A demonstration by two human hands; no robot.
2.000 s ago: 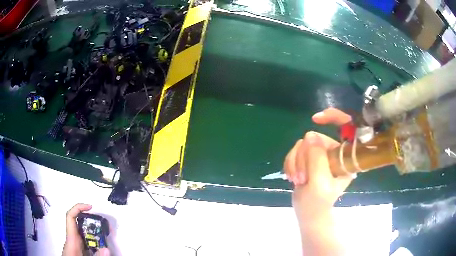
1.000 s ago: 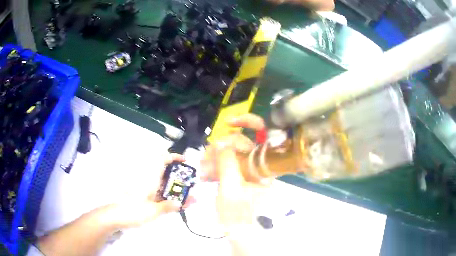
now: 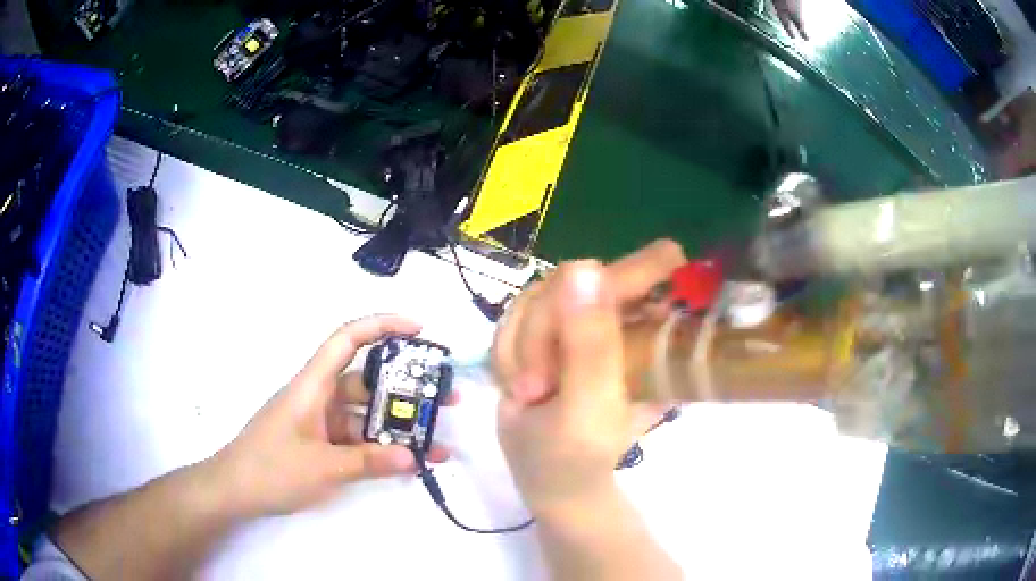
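My left hand (image 3: pixel 324 420) holds an open black adapter housing (image 3: pixel 374 392) over the white sheet (image 3: pixel 454 545). Its circuit board (image 3: pixel 423 369) faces up, with a yellow-topped transformer (image 3: pixel 403 410). A thin black cable (image 3: pixel 437 490) runs from its lower end to the right, behind my right wrist. My right hand (image 3: pixel 579 352) grips the amber-brown glue gun (image 3: pixel 750 361), which has a red trigger (image 3: pixel 695 284). The pale nozzle (image 3: pixel 471 369) points left at the board's right edge; it is blurred, so contact cannot be told.
A blue perforated basket (image 3: pixel 70 295) stands at the left. A bundled black cable (image 3: pixel 144 235) lies on the sheet beside it. The green belt (image 3: pixel 670 125) carries black adapters and a striped bar (image 3: pixel 534 148). Another person's hand (image 3: pixel 788 16) shows at the top right.
The view has shifted. My right hand first brought the gun left to the adapter. Since one second ago, the gun has turned more level and its nozzle now shows at the board's right edge.
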